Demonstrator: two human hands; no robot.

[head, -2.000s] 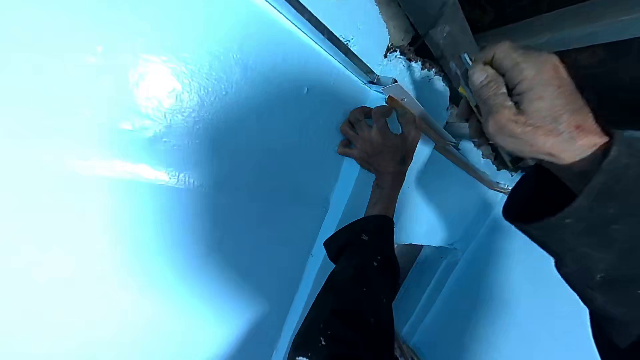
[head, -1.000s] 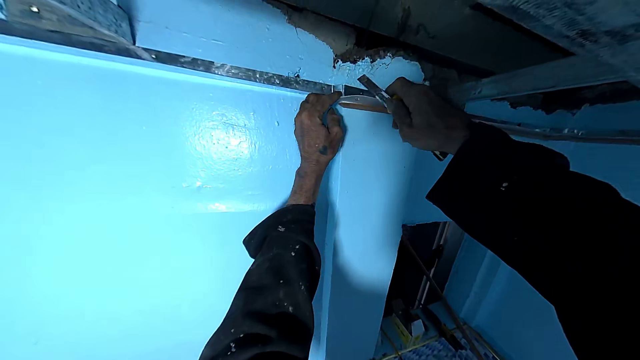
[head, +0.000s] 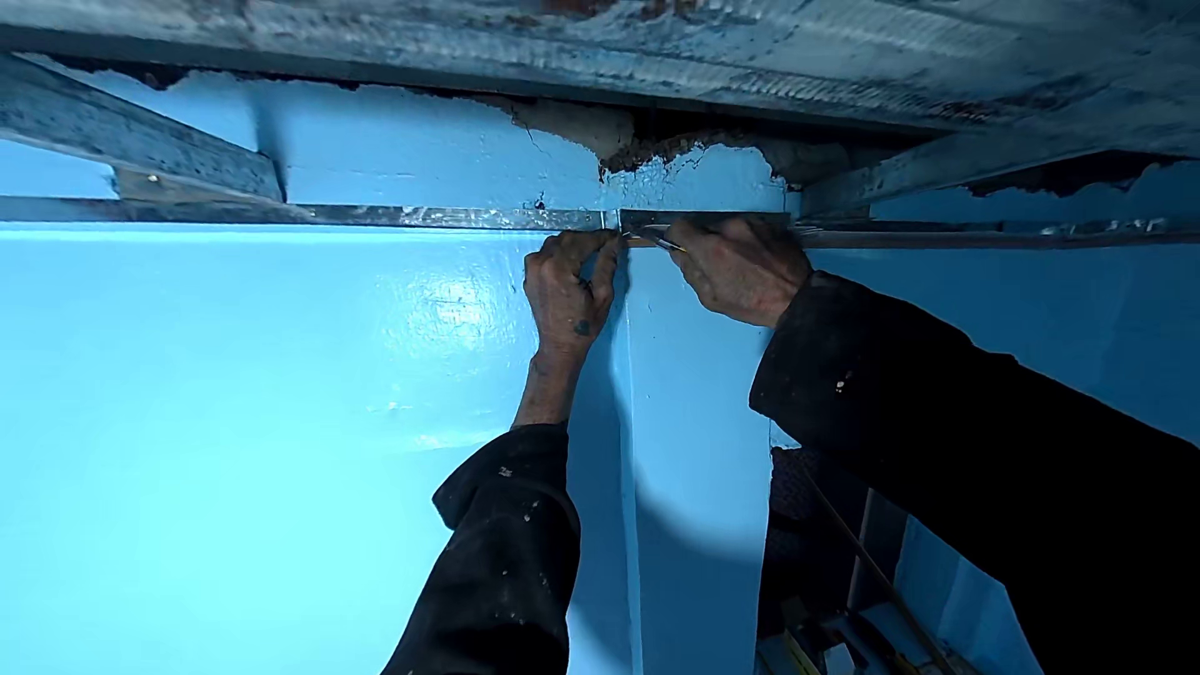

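My left hand (head: 568, 286) reaches up against the blue wall (head: 281, 375), thumb and fingertips at the edge of a thin metal strip near the wall corner; whether it grips the strip is hard to tell. Just right of it, my right hand (head: 745, 267) holds a slim pointed tool (head: 667, 244), its tip toward my left fingertips. A dark metal strip (head: 703, 217) runs behind the right hand's knuckles, with a thin brownish edge under it. Left of the corner, a metal wall channel (head: 422, 217) continues along the wall.
Metal profiles (head: 141, 122) slope down to the wall channel at left, another profile (head: 937, 169) at right. A wide metal beam (head: 562, 56) crosses overhead. Broken plaster (head: 656, 155) edges the wall top. Below right, a dark opening (head: 806, 534) shows a thin rod and assorted items.
The right hand has moved from holding the tool raised to bringing its tip near the left fingertips at the strip. The view has turned and now shows more overhead framing.
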